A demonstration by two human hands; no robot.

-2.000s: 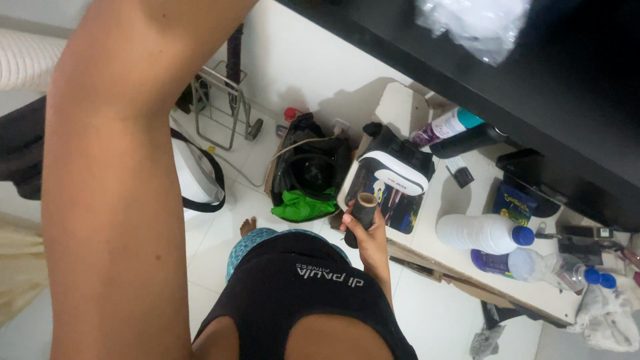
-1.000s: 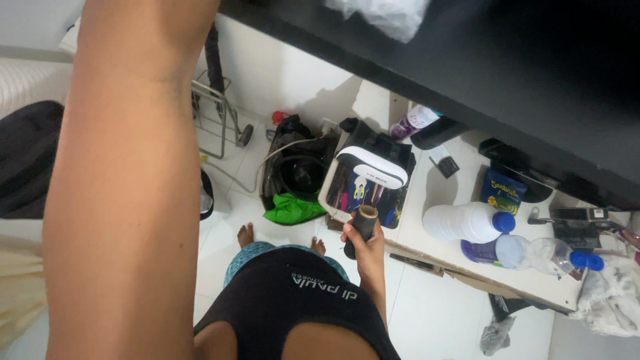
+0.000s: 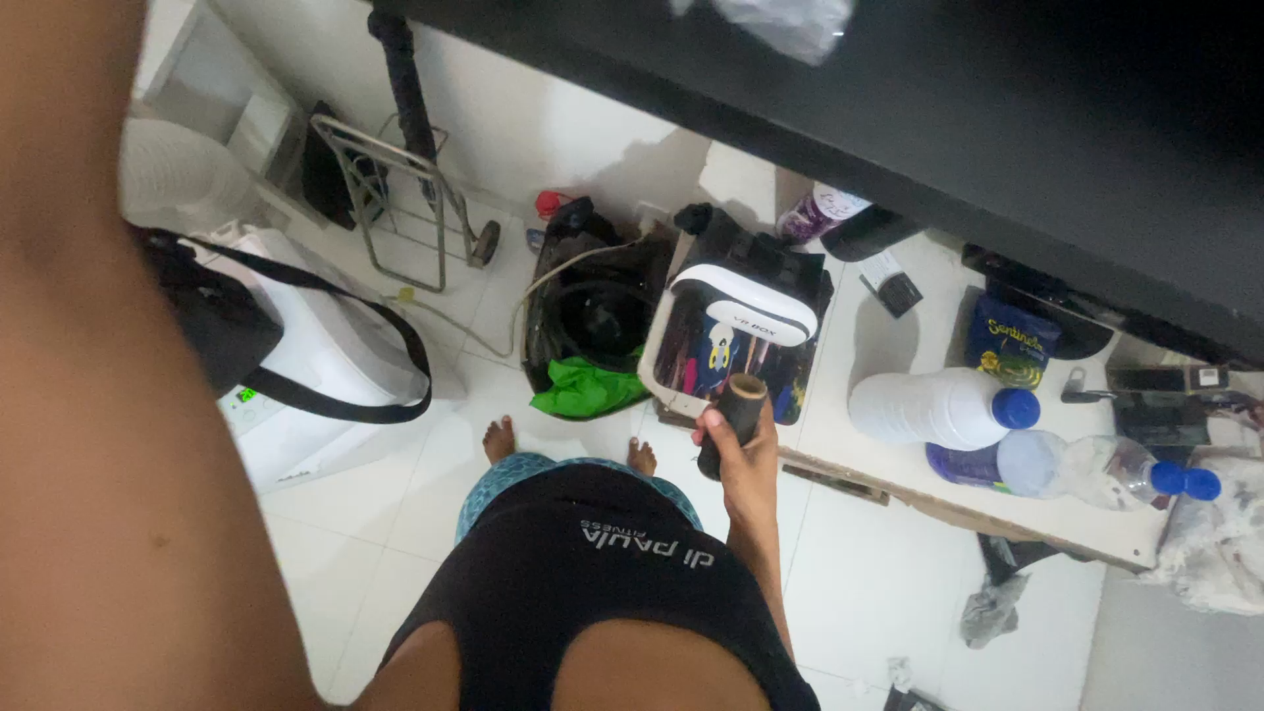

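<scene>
My right hand grips a dark roll with a cardboard core, held upright with its open end toward the camera. It is in front of my right side, by the near edge of a light bin. On the bin's top lies a black and white VR headset. The bin's contents include a dark, colorful printed item. My left arm is raised and fills the left side of the view; my left hand is out of frame.
A pale shelf holds a white bottle with a blue cap, clear bottles and a blue packet. Overhead runs a black surface. A dark bin with a green bag, a metal cart and a white appliance stand left.
The raised left arm has shifted toward the left edge of the view, uncovering more of the white appliance and cart. My right hand still holds the roll.
</scene>
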